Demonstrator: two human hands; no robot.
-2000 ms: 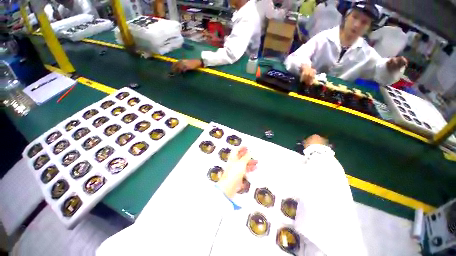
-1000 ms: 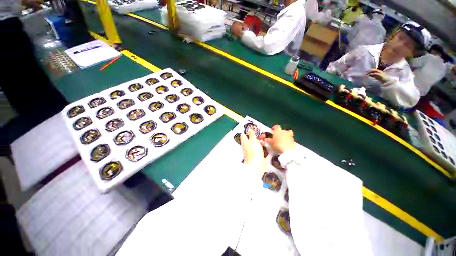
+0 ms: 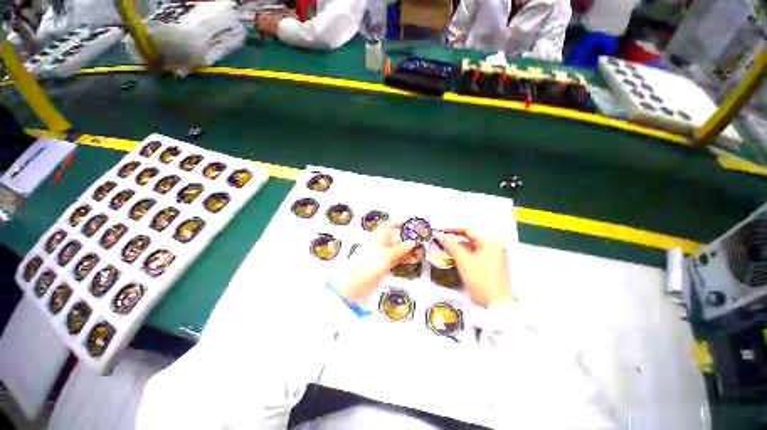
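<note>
My left hand [image 3: 375, 262] and my right hand [image 3: 478, 262] meet above the working foam tray [image 3: 362, 189]. Between their fingertips they hold a small round dark piece [image 3: 416, 229] with a purplish sheen, perhaps a cover. My right fingers also touch a pale, shiny spot just below it; I cannot tell what it is. Amber lens modules [image 3: 396, 304] with black rims sit spaced in the white tray around and below my hands. Some are partly hidden by my fingers. A blue band is on my left wrist.
A full foam tray [image 3: 245, 174] of amber units lies at left. Small black parts [image 3: 510, 181] are on the green belt [image 3: 336, 126]. A blower [image 3: 733, 269] and a white cylinder [image 3: 675, 273] stand at right. Opposite are a fixture row [image 3: 526, 84], other trays and people in white sleeves.
The view has swung right and down. My hands have moved from the tray's far corner towards its middle, and a dark round piece now shows between them.
</note>
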